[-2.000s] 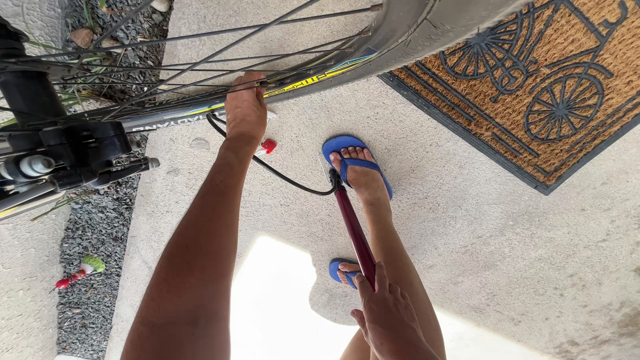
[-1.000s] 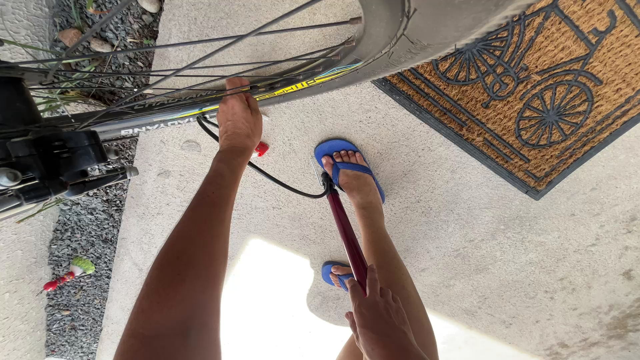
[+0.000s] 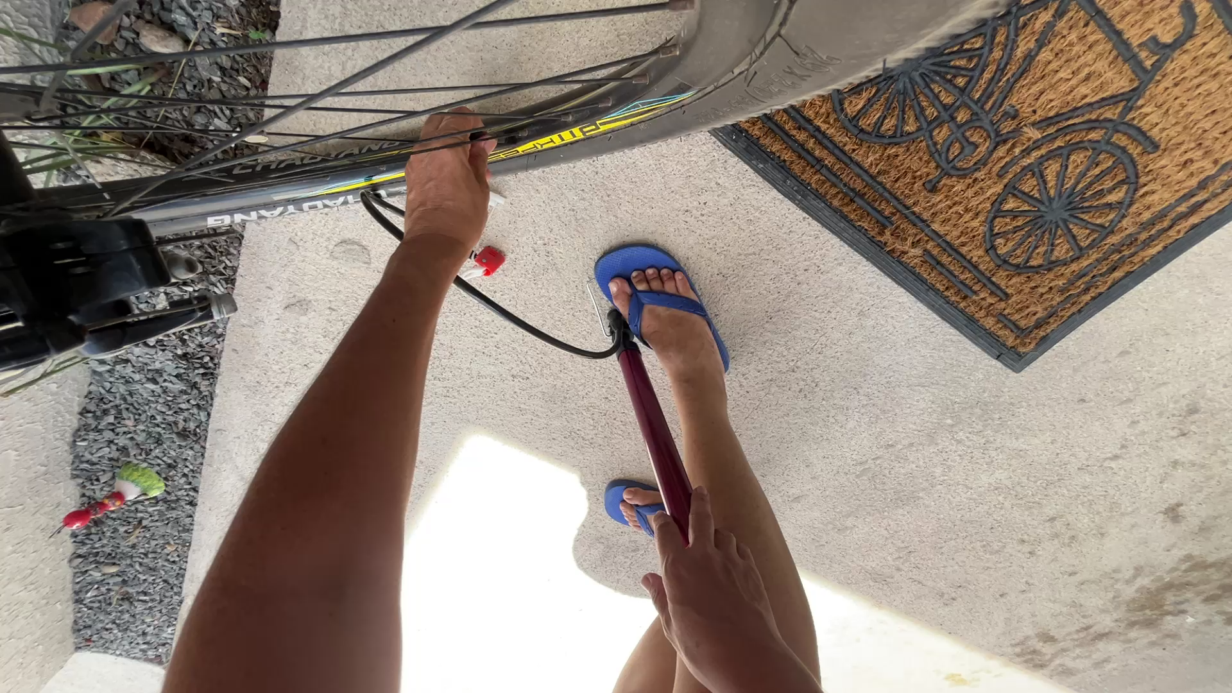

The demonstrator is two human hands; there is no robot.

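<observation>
My left hand [image 3: 449,180] is closed around the rim and tyre of a bicycle wheel [image 3: 577,135], near where a black hose [image 3: 525,330] meets it; the valve is hidden behind my fingers. The hose runs down to the base of a maroon bicycle pump [image 3: 653,423], which leans beside my foot in a blue flip-flop [image 3: 630,265]. My right hand [image 3: 707,577] rests at the pump's upper end, fingers spread along the barrel; whether it grips the handle is hidden.
A coir doormat with a bicycle design [image 3: 1011,351] lies at the upper right. Black hub and brake parts [image 3: 77,279] are at the left. A small red item [image 3: 489,260] lies on the concrete behind my left wrist. A red and green ornament [image 3: 115,496] stands over gravel.
</observation>
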